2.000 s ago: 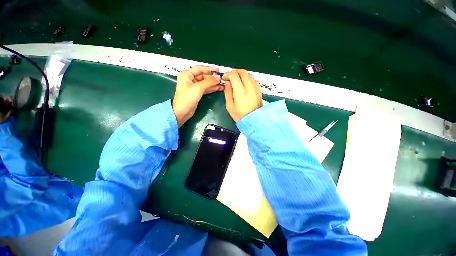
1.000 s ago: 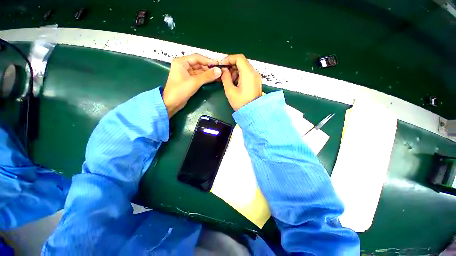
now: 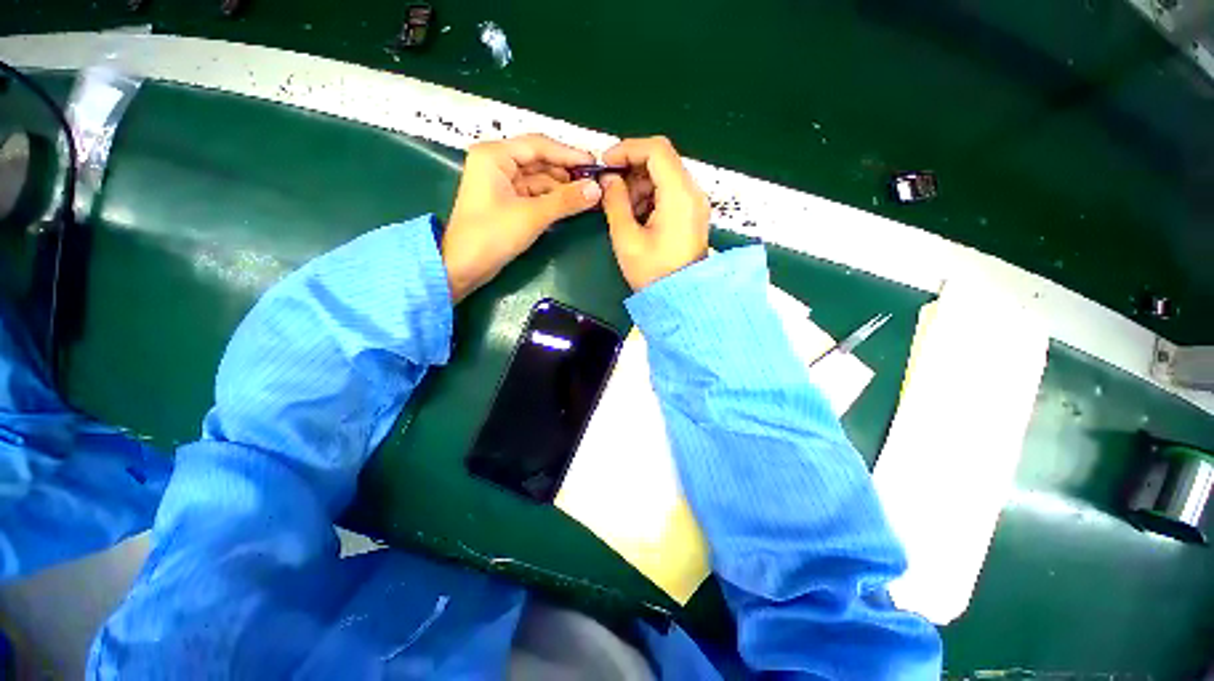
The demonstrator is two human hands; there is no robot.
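Note:
My left hand [image 3: 513, 206] and my right hand [image 3: 655, 213] meet over the near edge of the white rail [image 3: 320, 100]. Both hold a small black electronic unit [image 3: 595, 172] between thumbs and fingertips. The unit is dark and mostly covered by the fingers, so its details cannot be told. Tiny dark bits [image 3: 732, 208] lie on the rail on both sides of my hands. A black smartphone [image 3: 546, 399] lies on the green bench below my hands.
Paper sheets [image 3: 632, 472] lie under my right forearm, with tweezers [image 3: 852, 339] on them. A long white sheet [image 3: 965, 439] and a reel [image 3: 1178, 490] are at right. Black units [image 3: 915, 186] sit on the green conveyor [image 3: 639, 80]. Clear film [image 3: 100, 113] and a blue sleeve [image 3: 67, 479] are at left.
The fingers have shifted around the small unit, which shows as a dark piece between the fingertips. Nearer units on the belt appear further right. The view has shifted slightly.

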